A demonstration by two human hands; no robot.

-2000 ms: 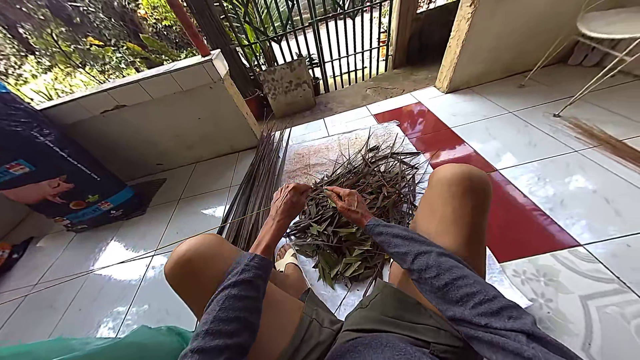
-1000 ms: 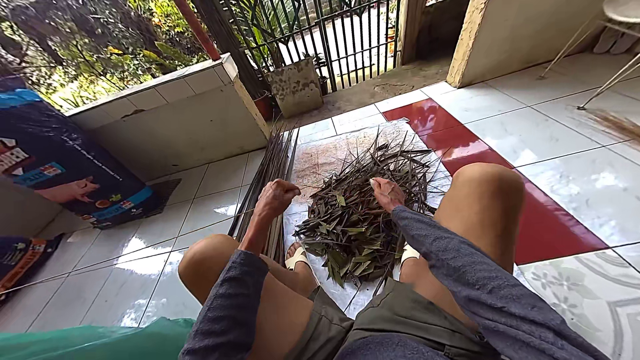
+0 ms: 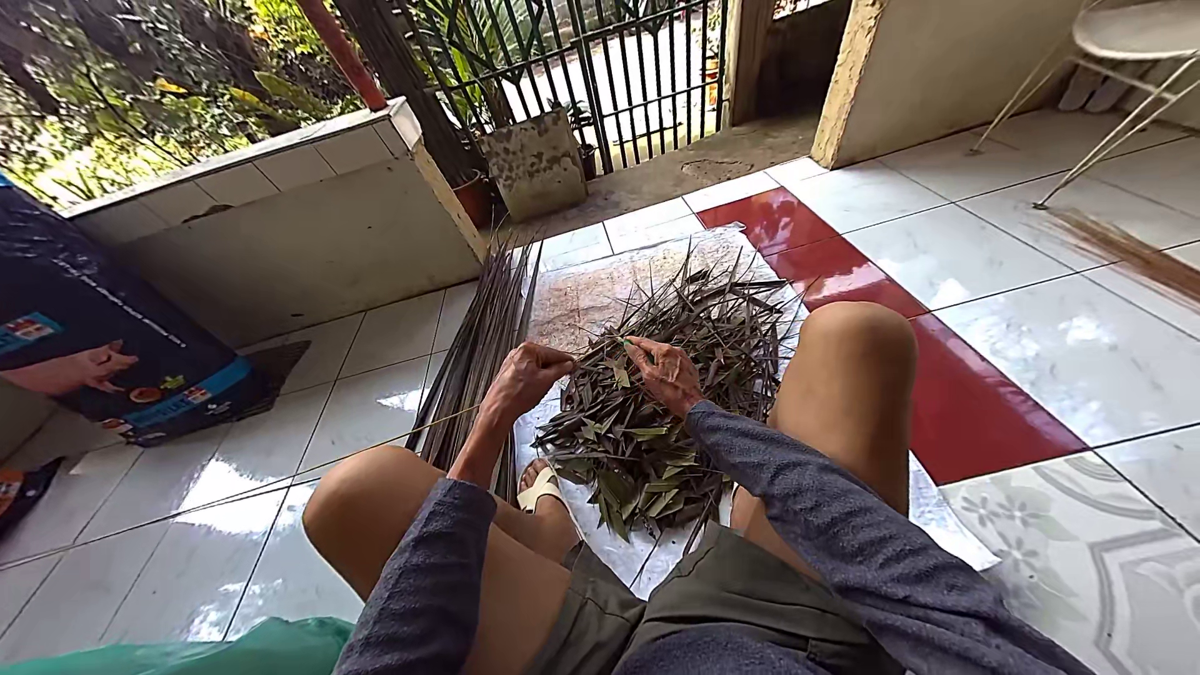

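Note:
My left hand (image 3: 530,377) is closed on a long thin plant rib (image 3: 375,450), a palm-leaf midrib by its look, which trails down to the left across my thigh. My right hand (image 3: 667,373) is close by on the right, fingers pinched on a small greenish piece at its fingertips. Both hands are above a heap of dark, dry leaf strips (image 3: 656,469) lying on a white sheet (image 3: 591,291) between my legs. A bundle of long dark leaf strands (image 3: 473,366) lies along the sheet's left side.
A dark printed sack (image 3: 122,347) stands at left by a low wall (image 3: 319,244). Green plastic (image 3: 234,647) is at bottom left. A metal-legged chair (image 3: 1139,33) and a bundle of thin brown ribs (image 3: 1139,248) are at right. A barred gate (image 3: 619,84) stands ahead.
My hands were together two seconds ago, then apart one second ago. Now my right hand is nearer my left again, over the heap.

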